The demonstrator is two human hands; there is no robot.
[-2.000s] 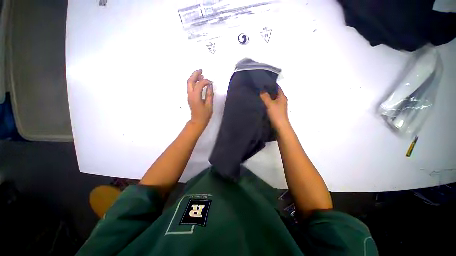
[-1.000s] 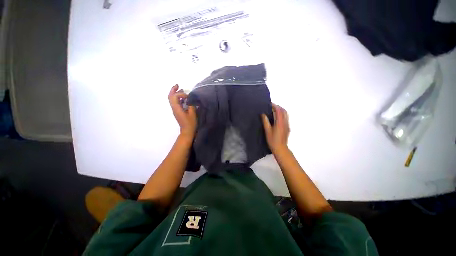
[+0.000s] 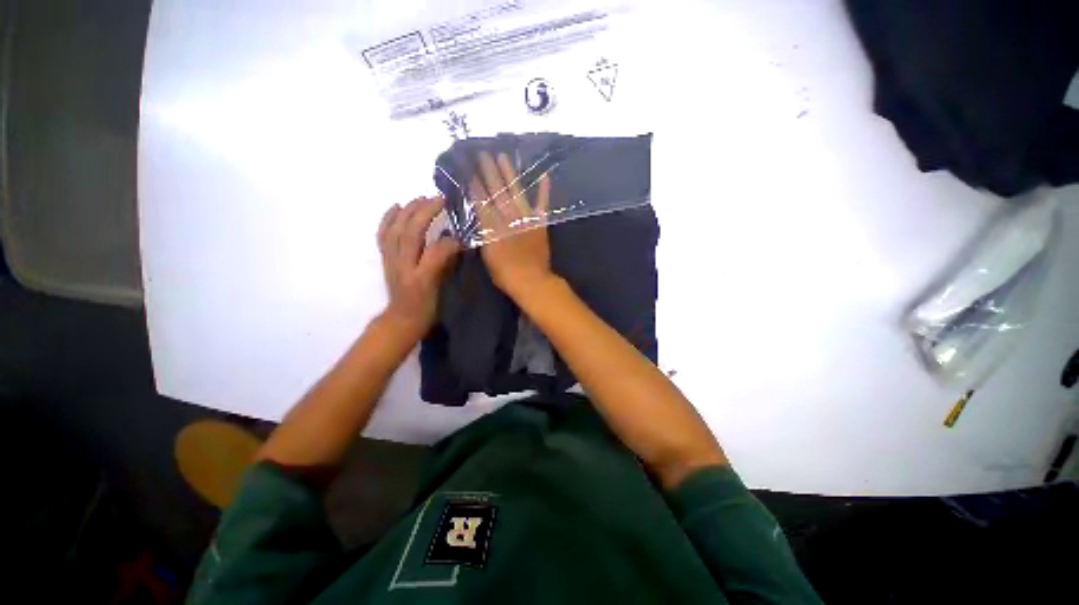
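Note:
A dark folded garment [image 3: 603, 284] lies flat on the white table in front of me, with a pale grey strip near its centre. Its far end is inside the clear polybag [image 3: 538, 97], which has black print and a round mark and lies flat beyond it. My right hand [image 3: 511, 225] is flat on the garment, fingers spread, the fingers under the clear film at the bag's opening. My left hand [image 3: 414, 254] is at the left end of the bag opening, fingers curled, pinching the bag's edge.
A dark unfolded garment pile [image 3: 970, 95] lies at the far right. Below it are a whitish bundle in a clear bag [image 3: 988, 290] and a yellow pen or marker [image 3: 957, 409]. Small black items [image 3: 1064, 455] are at the right edge. A grey tub [image 3: 71, 154] and round stool [image 3: 219, 464] are left.
The garment was first loose and slanted, then spread with its far edge under the film. It now lies squarer and further in. My right hand has moved left from its right side into the bag opening.

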